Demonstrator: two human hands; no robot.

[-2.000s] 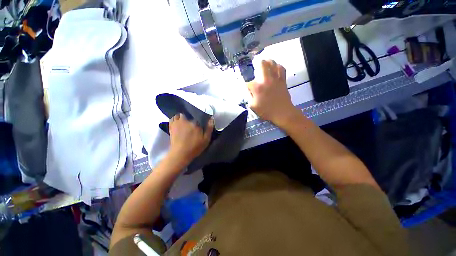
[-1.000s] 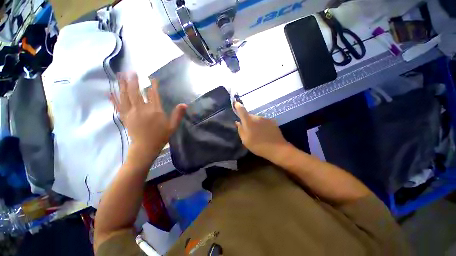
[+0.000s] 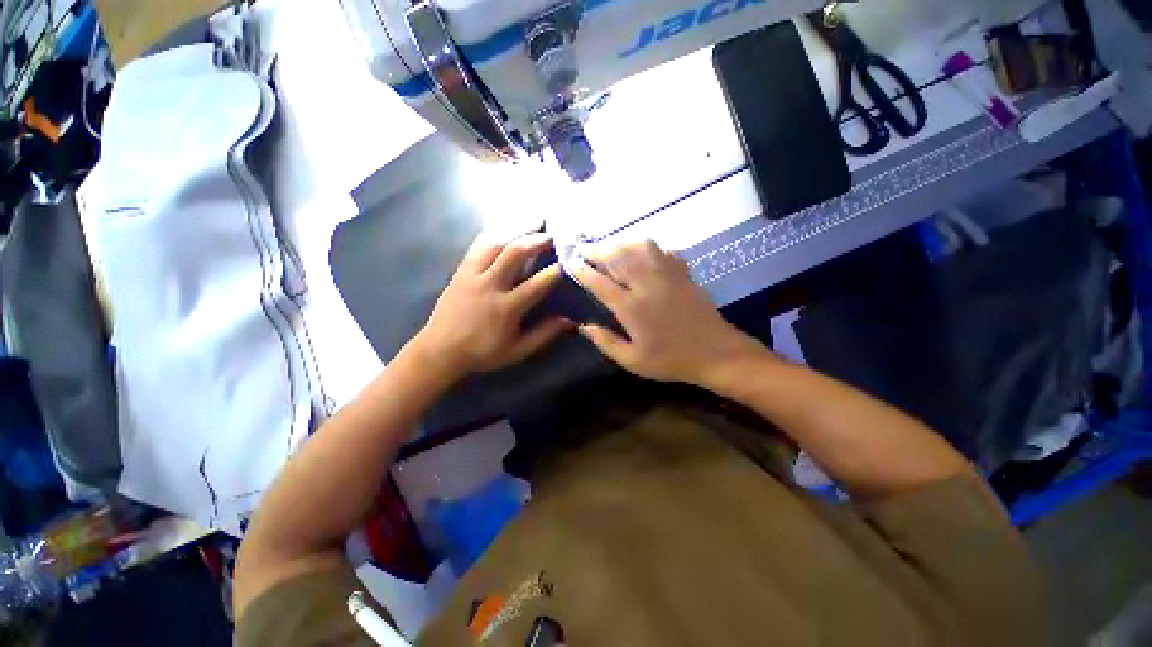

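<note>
A dark grey fabric piece (image 3: 398, 253) lies on the white machine table in front of the needle area and extends toward my body. My left hand (image 3: 497, 310) rests on it with bent fingers, its fingertips at the fabric's upper edge. My right hand (image 3: 654, 310) is just to the right, its fingertips pinching a small pale bit at that edge. The two hands nearly touch. The sewing machine (image 3: 606, 51) stands above them, its presser foot area (image 3: 571, 149) beside a bright lamp glow. What lies under the fingers is hidden.
A stack of pale panels (image 3: 177, 291) lies at left, with a grey cloth bundle (image 3: 57, 329) beyond it. A black phone (image 3: 783, 120), scissors (image 3: 876, 95) and a small purple item (image 3: 979, 89) lie at right. A blue-framed bin (image 3: 1074, 474) holds dark cloth at lower right.
My left hand has moved from over the pale stack onto the dark fabric beside my right hand. The fabric has shifted and opened out to the left. Earlier, pale cloth was folded over it.
</note>
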